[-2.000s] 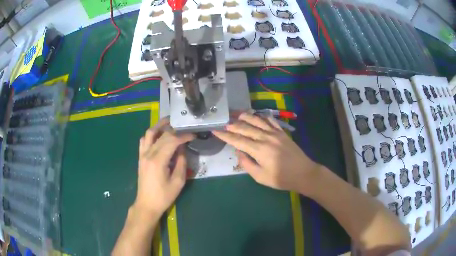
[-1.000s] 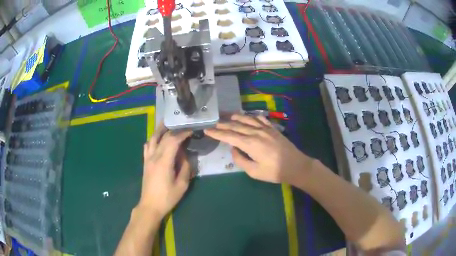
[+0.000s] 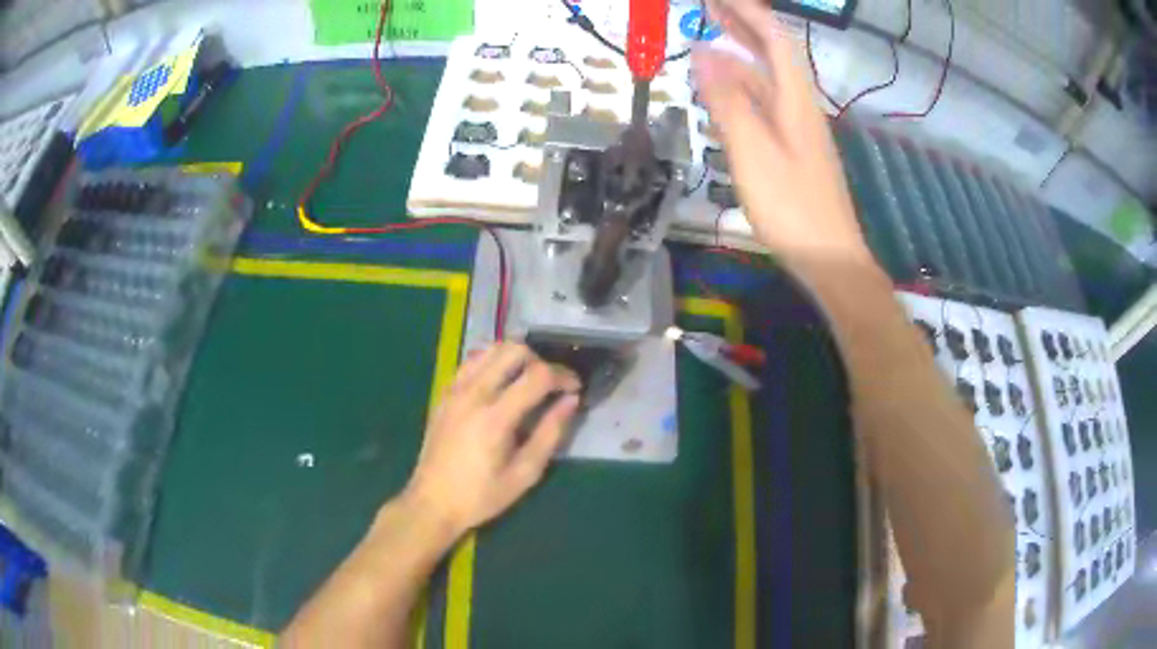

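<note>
The silver test fixture (image 3: 596,304) stands on its grey base plate (image 3: 653,412). Its red toggle clamp handle (image 3: 647,38) is upright. My left hand (image 3: 501,425) rests at the front left of the dark fixture nest (image 3: 596,368), fingertips at its edge; whether they pinch a module is hidden. My right hand (image 3: 761,114) is raised, blurred, just right of the red handle, fingers apart, with nothing visible in it. The test leads with a red clip (image 3: 736,355) lie to the right of the nest.
A white foam tray (image 3: 438,190) is behind the fixture, and more foam trays (image 3: 1053,418) lie at right under my forearm. Blister trays sit at left (image 3: 114,342) and back right (image 3: 964,203). A red cable (image 3: 340,152) runs to the fixture. A monitor edge (image 3: 818,10) shows behind.
My right hand has left the nest and risen beside the red handle. My left hand stays at the nest's left side. The view has shifted, so the fixture appears further right.
</note>
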